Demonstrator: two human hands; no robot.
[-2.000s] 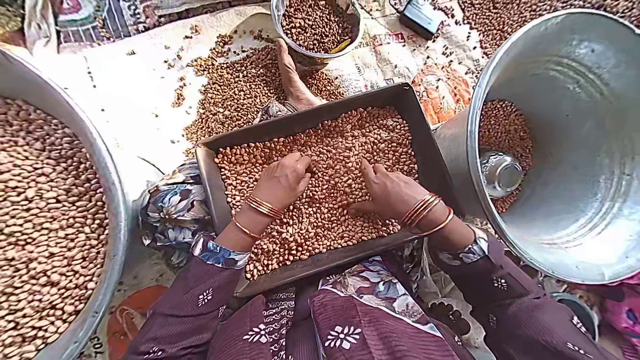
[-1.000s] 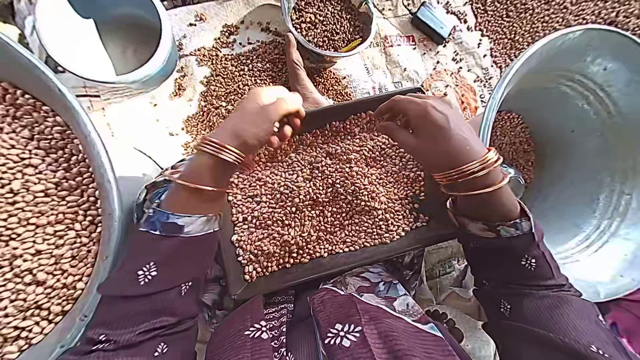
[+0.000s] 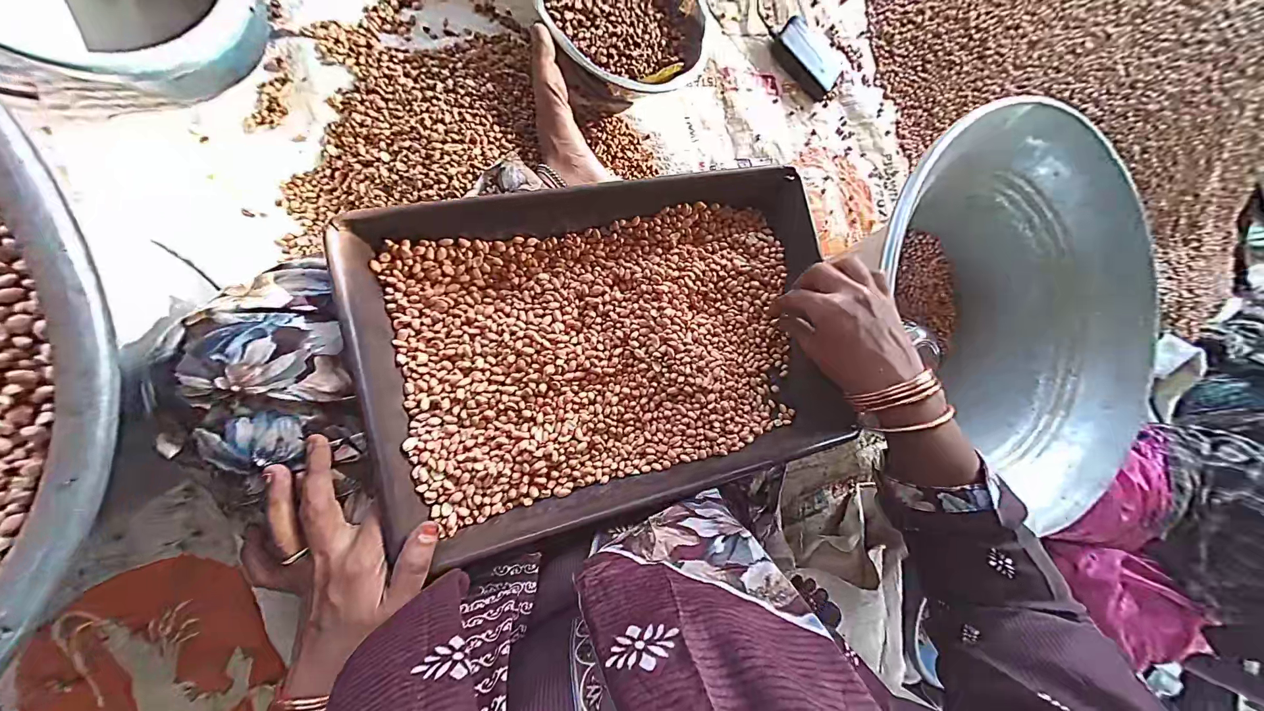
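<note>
A dark rectangular tray lies tilted across my lap, filled with reddish-brown peanut kernels. My left hand is at the tray's lower left corner, thumb on the rim and fingers spread outside it. At the right side, my right hand reaches over the wall, its bent fingertips at the edge of the kernels. Whether those fingertips pinch anything is not visible. Copper-coloured bangles circle both wrists.
A large metal pot leans at the right with some kernels inside. Another metal vessel of kernels stands at the left. Beyond the tray are a bare foot, a small bucket, loose kernels and a small dark box.
Both hands were raised over the tray a second ago; my left hand has come down to its lower left corner, my right to its right side. Earlier, both were in the kernels.
</note>
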